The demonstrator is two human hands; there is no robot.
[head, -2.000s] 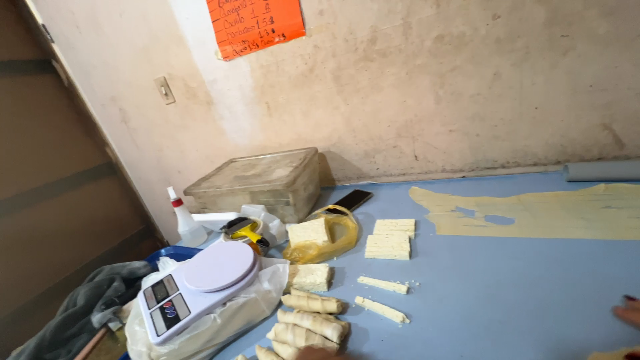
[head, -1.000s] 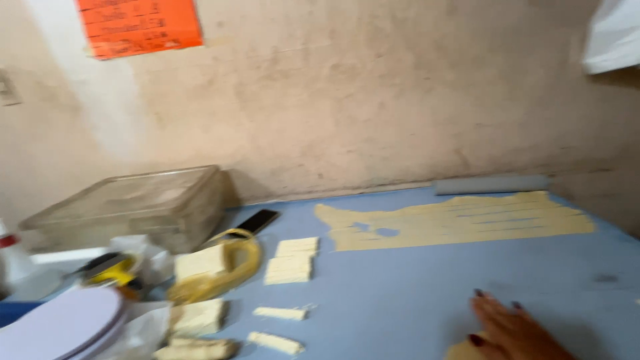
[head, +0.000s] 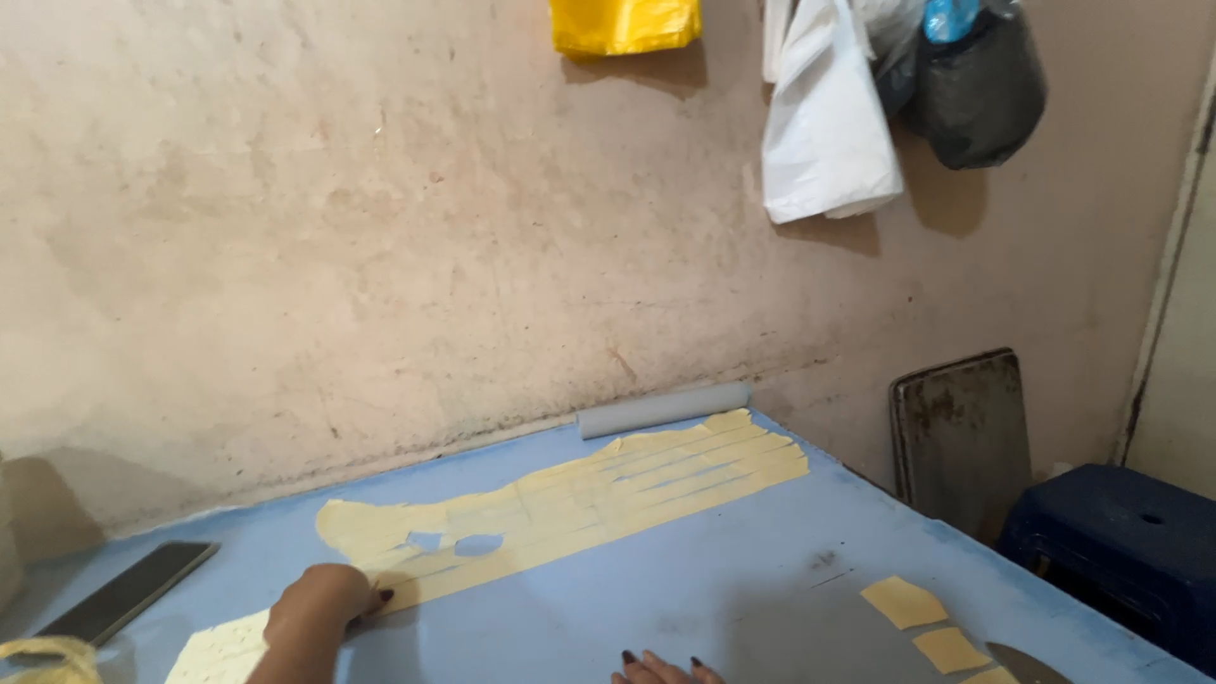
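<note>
A long thin sheet of dough [head: 570, 494], slit into strips at its right part and with holes at its left, lies on the blue table [head: 665, 579]. My left hand [head: 328, 603] reaches to the sheet's lower left edge, its fingertips at the dough; whether they pinch it I cannot tell. Beside that wrist lie pale cheese pieces [head: 217, 651]. At the bottom edge, my right hand [head: 665, 670] shows only its fingers, partly spread, near the table top. Small cut dough pieces [head: 904, 602] lie to its right, by a partly visible dark round-edged object [head: 1021, 665].
A grey pipe [head: 665, 410] lies along the wall behind the dough. At the left is a phone [head: 128, 594]. Right of the table stand a blue plastic stool [head: 1121, 532] and a worn metal tray [head: 964, 437]. Plastic bags [head: 831, 142] hang on the wall.
The view has swung far to the right. My left hand has come into sight at the left end of the dough sheet. The scale and the rolled pieces have left the view.
</note>
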